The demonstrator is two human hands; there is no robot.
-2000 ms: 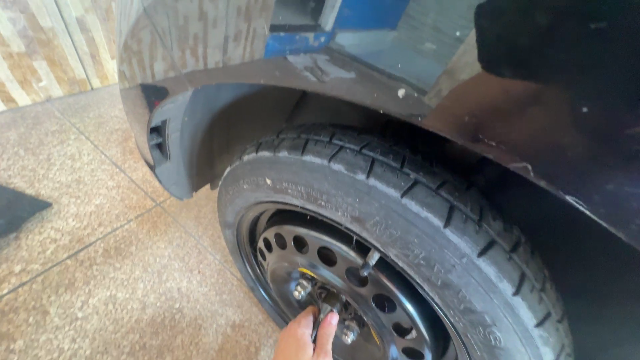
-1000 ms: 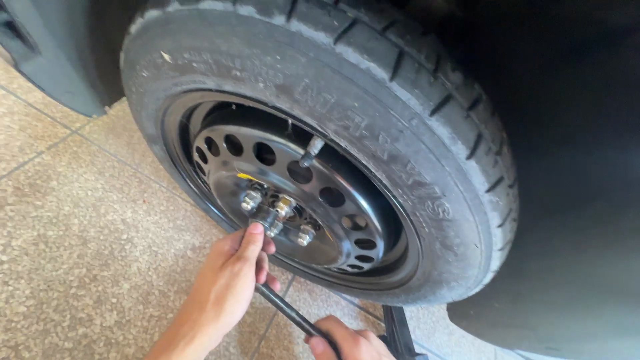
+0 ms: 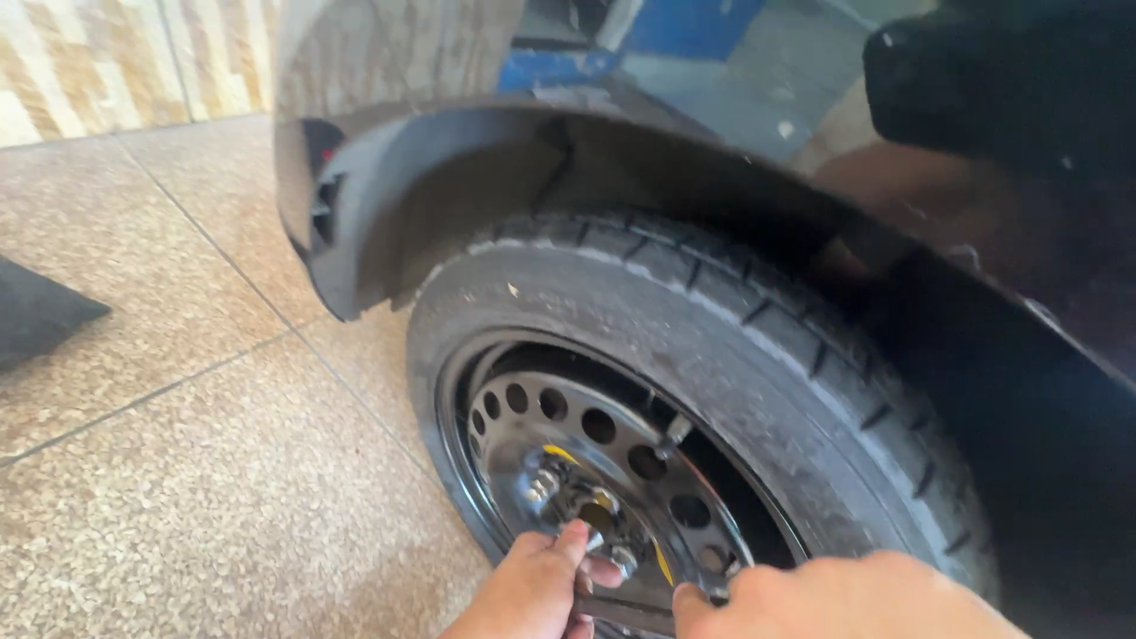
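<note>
A black steel wheel rim (image 3: pixel 532 444) with round holes sits inside a rubber tire (image 3: pixel 710 355) under the wheel arch of a dark car. Shiny lug nuts (image 3: pixel 541 485) surround its hub. My left hand (image 3: pixel 541 577) is at the hub, its fingers around the head end of a dark metal lug wrench (image 3: pixel 626 612), close to a lower lug nut. At the bottom right, my right hand (image 3: pixel 825 599) closes over the wrench's bar farther along. The wrench is partly hidden by both hands, and whether its socket sits on a nut is unclear.
The dark car fender (image 3: pixel 674 124) curves over the tire. Speckled floor tiles (image 3: pixel 222 497) lie to the left, with a dark pointed object (image 3: pixel 44 311) at the left edge. A patterned wall (image 3: pixel 106 71) stands behind.
The view has shifted up and back from the wheel. My right hand, lower on the bar one second ago, now shows higher beside the rim. Both hands remain on the wrench.
</note>
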